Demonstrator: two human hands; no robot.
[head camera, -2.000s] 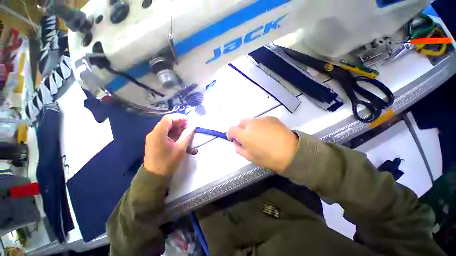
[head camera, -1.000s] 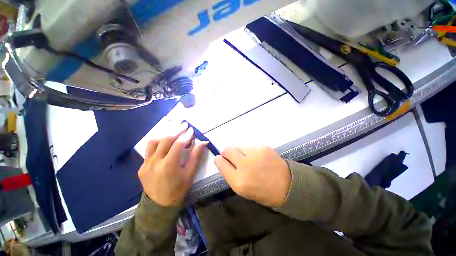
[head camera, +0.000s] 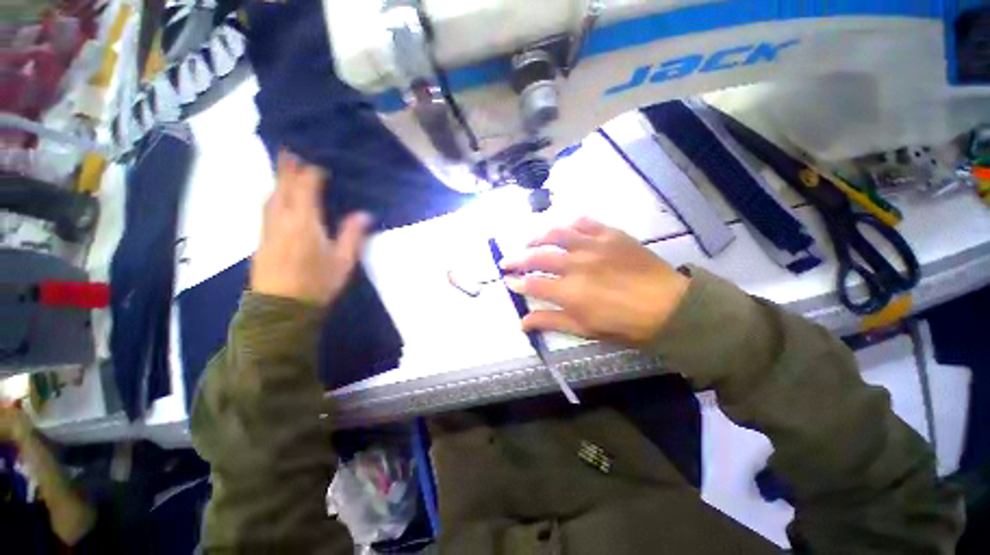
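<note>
A narrow navy strip (head camera: 532, 334) with a pale lower end lies on the white table in front of the needle area. My right hand (head camera: 597, 282) is over it, fingertips on the strip; whether they grip it is unclear. My left hand (head camera: 302, 239), slightly blurred, lies with spread fingers on the navy cut panel (head camera: 364, 163), left of the machine head. The presser foot and needle area (head camera: 532, 173) is lit; a small dark grey block (head camera: 540, 201) sits beside it. The white sewing machine head (head camera: 695, 65) reads "JACK".
Navy strips (head camera: 738, 179) and a pale-faced strip (head camera: 678, 195) lie right of the needle. Black-handled shears (head camera: 858, 244) lie beyond them. A navy bundle (head camera: 147, 271) lies far left. Measuring tape (head camera: 467, 396) runs along the front edge. Another person's arm (head camera: 49, 482) shows at lower left.
My left hand has left the narrow strip and moved left onto the navy panel. The strip now lies more upright in view, under my right hand. The view has shifted.
</note>
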